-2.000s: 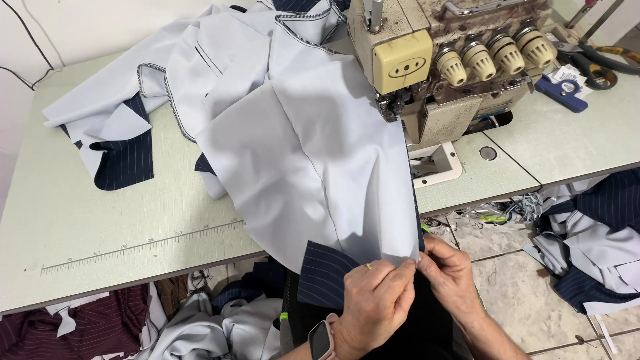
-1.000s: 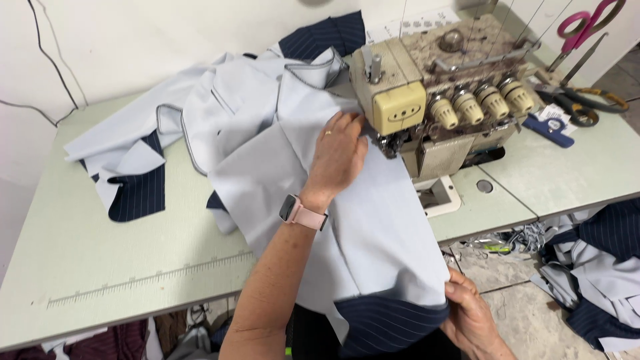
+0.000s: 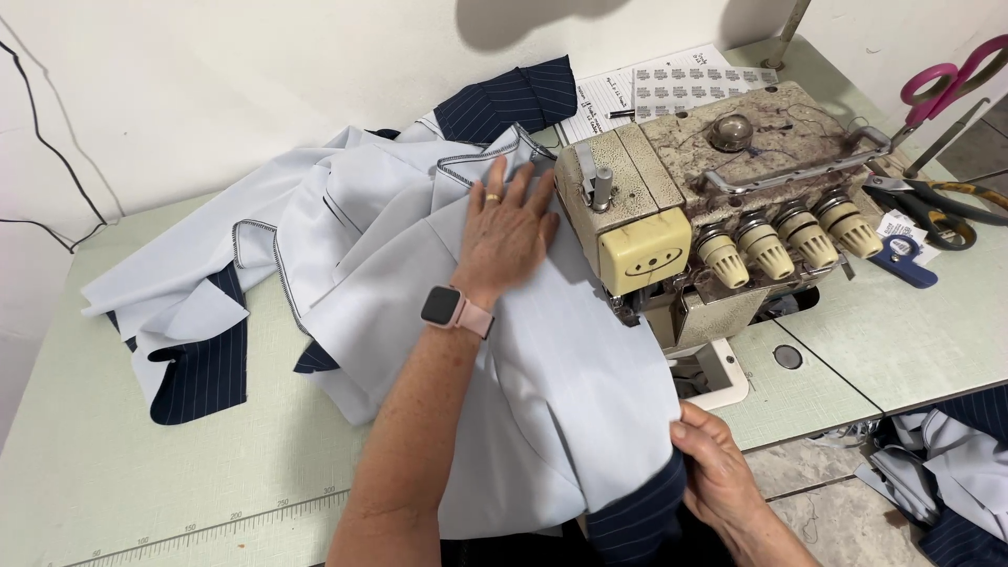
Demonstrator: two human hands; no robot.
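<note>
A light grey-blue garment piece (image 3: 551,378) with navy pinstripe fabric (image 3: 638,512) beneath lies over the table, its right edge under the presser foot area of an overlock machine (image 3: 756,150). My left hand (image 3: 508,228), with a ring and a smartwatch on its wrist, rests flat on the cloth just left of the machine head, fingers spread. At the front right, my right hand (image 3: 713,457) pinches the garment's edge between thumb and fingers. The needle area is mostly hidden behind the machine head.
Thread snips with a blue handle (image 3: 906,264), black-handled scissors (image 3: 937,213) and pink-handled scissors (image 3: 933,87) are at the right. Papers with writing (image 3: 693,83) lie behind the machine. A printed ruler (image 3: 236,520) runs along the table's front. More cut fabric (image 3: 953,472) hangs lower right.
My left hand has gone from the near edge, beside my right hand, up to the cloth by the machine head. Since a second ago it lies flatter, with fingers spread.
</note>
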